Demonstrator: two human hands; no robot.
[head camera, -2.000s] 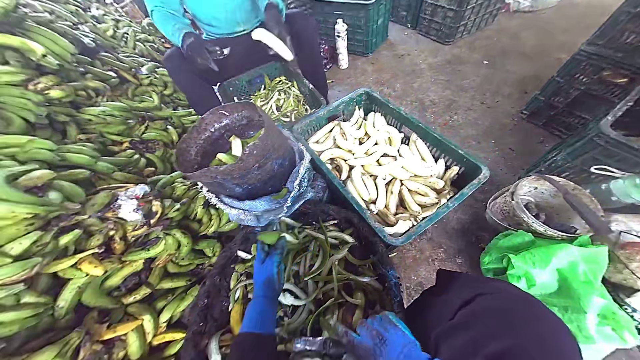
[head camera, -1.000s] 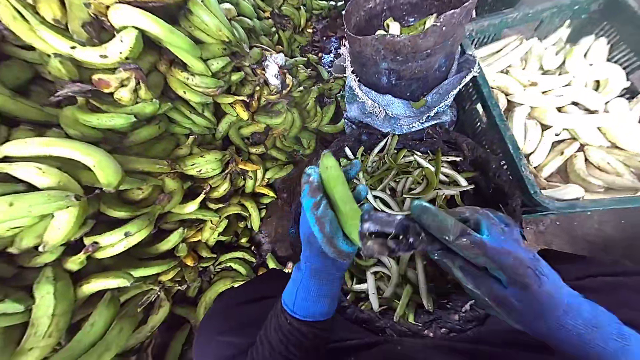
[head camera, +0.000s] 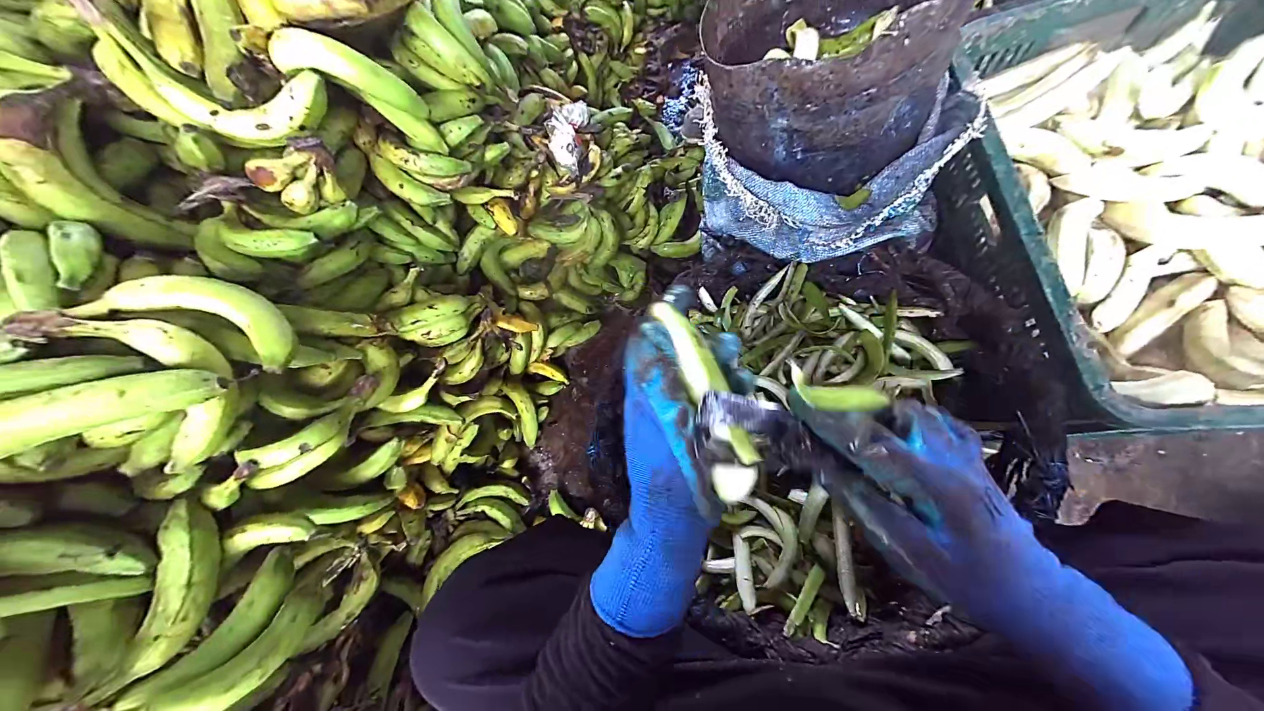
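Observation:
In a blue work glove, my left hand (head camera: 667, 434) grips a partly peeled green plantain (head camera: 689, 351), held tilted over a dark container of cut peels (head camera: 839, 346). My right hand (head camera: 913, 484), gloved the same way, is closed around a blurred peeling tool (head camera: 746, 430), whose metal head lies against the plantain. A strip of green peel (head camera: 839, 397) is by the right fingers. The pale cut end of the plantain shows below the tool. The tool's exact kind cannot be made out.
Green plantains (head camera: 188, 306) are heaped all along the left. A green plastic crate (head camera: 1047, 296) of peeled plantains (head camera: 1165, 227) stands at the right. Beyond the peels is a rusty metal cylinder (head camera: 829, 109) wrapped at its base in a blue woven sack (head camera: 820, 212).
The view has swung down and closer since the oldest frame. A second ago the plantain showed a whole green side; now pale flesh shows on it, and the tool has moved onto it.

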